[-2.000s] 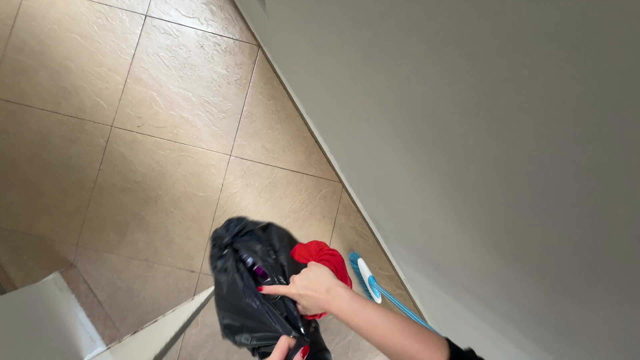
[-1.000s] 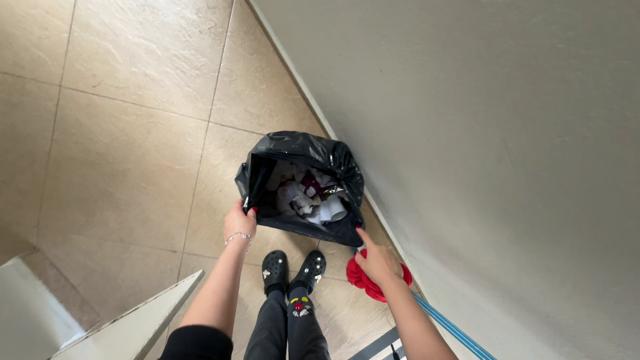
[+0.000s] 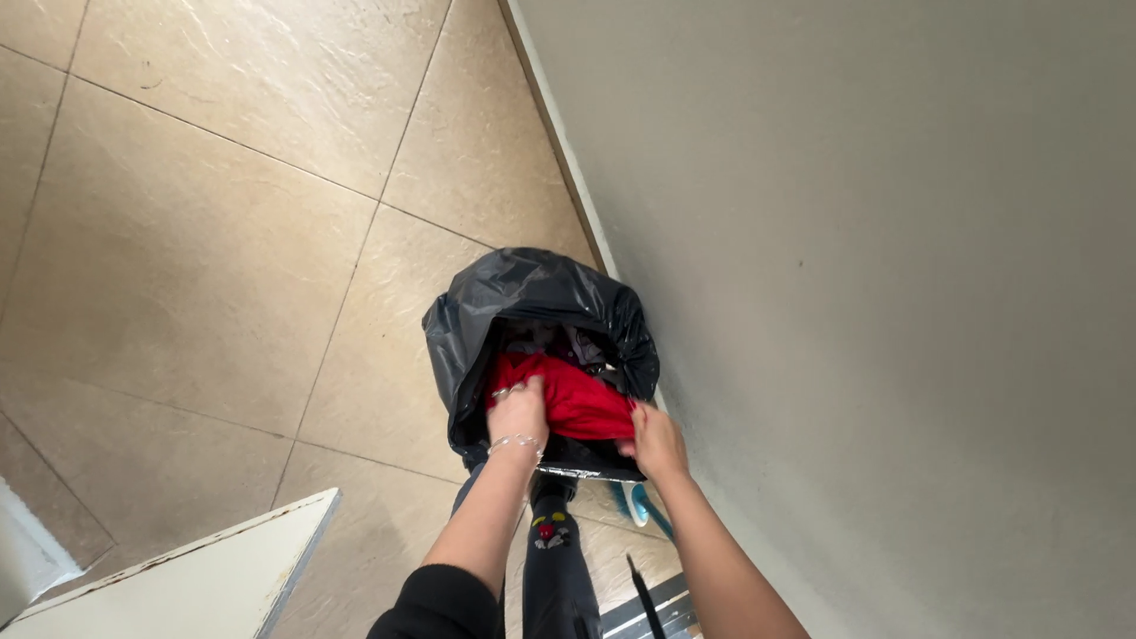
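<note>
A black plastic garbage bag (image 3: 532, 284) gapes upward on the tiled floor against the wall, with crumpled waste (image 3: 572, 342) showing inside. Across its mouth lies a red cloth (image 3: 572, 399), spread between both hands. My left hand (image 3: 519, 413) grips the cloth's left part, its fingertips partly hidden in the folds. At the cloth's right end, my right hand (image 3: 657, 439) pinches the fabric near the bag's rim.
The painted wall (image 3: 843, 266) rises close on the right. A blue and white brush (image 3: 639, 504) with a blue handle is on the floor below the bag. A white panel edge (image 3: 204, 559) juts in at lower left. My legs (image 3: 559, 577) are just below the bag.
The red cloth, earlier beside the bag near my right hand, is now over its mouth in both hands. My left hand has left the bag's rim.
</note>
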